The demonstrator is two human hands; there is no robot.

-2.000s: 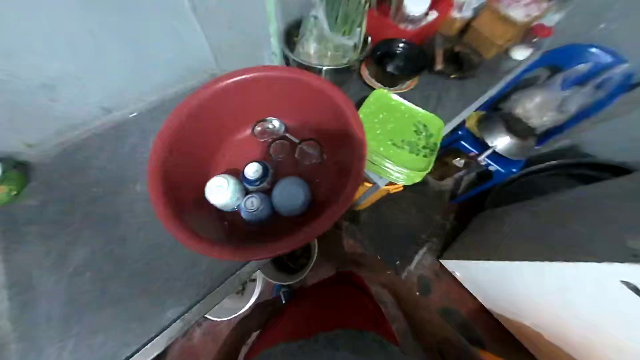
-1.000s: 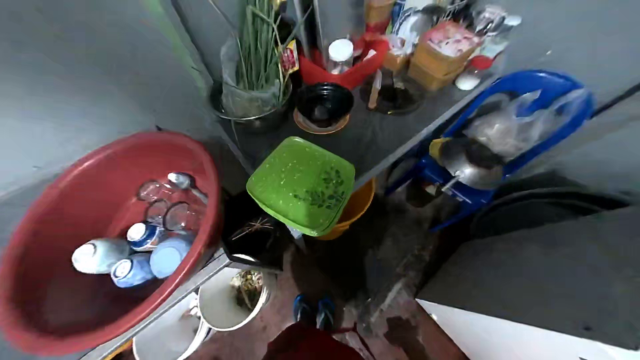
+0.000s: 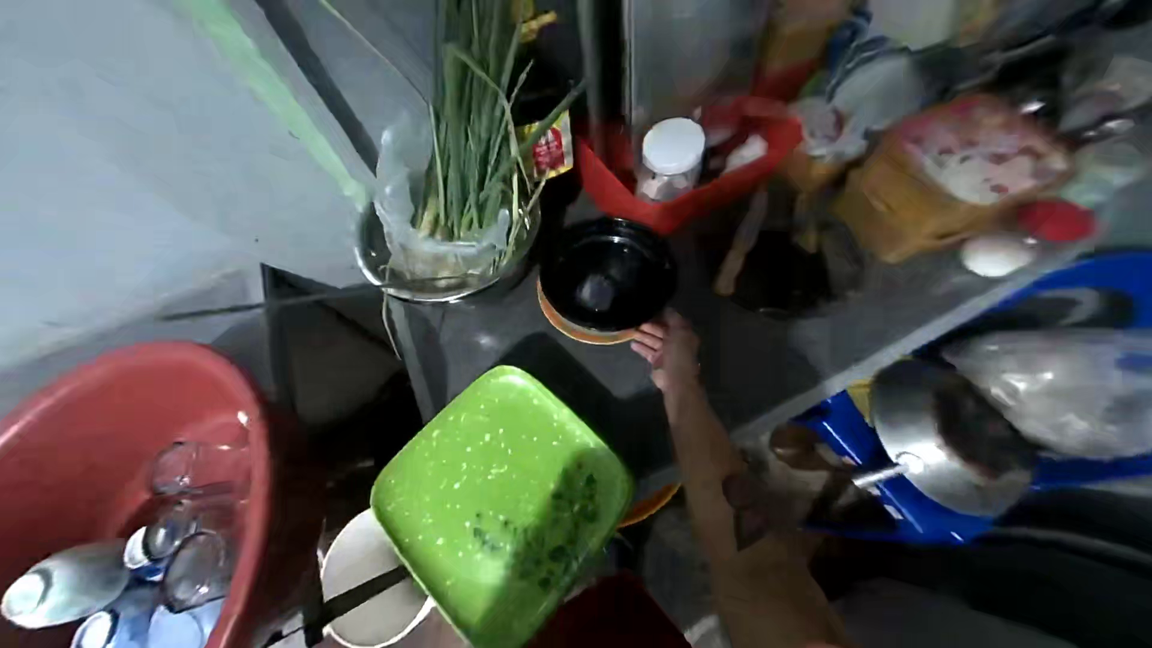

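Note:
My right hand (image 3: 668,349) reaches over the dark counter, its fingers at the rim of the orange-brown plate (image 3: 585,335) under a shiny black bowl (image 3: 610,274). Whether the fingers grip the plate is not clear. Left of the bowl, green onions (image 3: 472,135) in a plastic bag stand in a metal bowl (image 3: 450,292). A square green speckled tray (image 3: 504,504) lies nearer, in front of the counter edge. My left hand is not in view.
A red plastic basin (image 3: 207,369) with glasses and bottles is at lower left, beside a white bucket (image 3: 360,576). A red basket (image 3: 661,211) holds a white-lidded jar (image 3: 673,148). At right, a blue plastic stool (image 3: 936,504) bears a metal pan (image 3: 954,441) and a plastic bag.
My right hand and forearm have come into view at the plate under the black bowl. The view has moved closer to the counter and away from the red basin.

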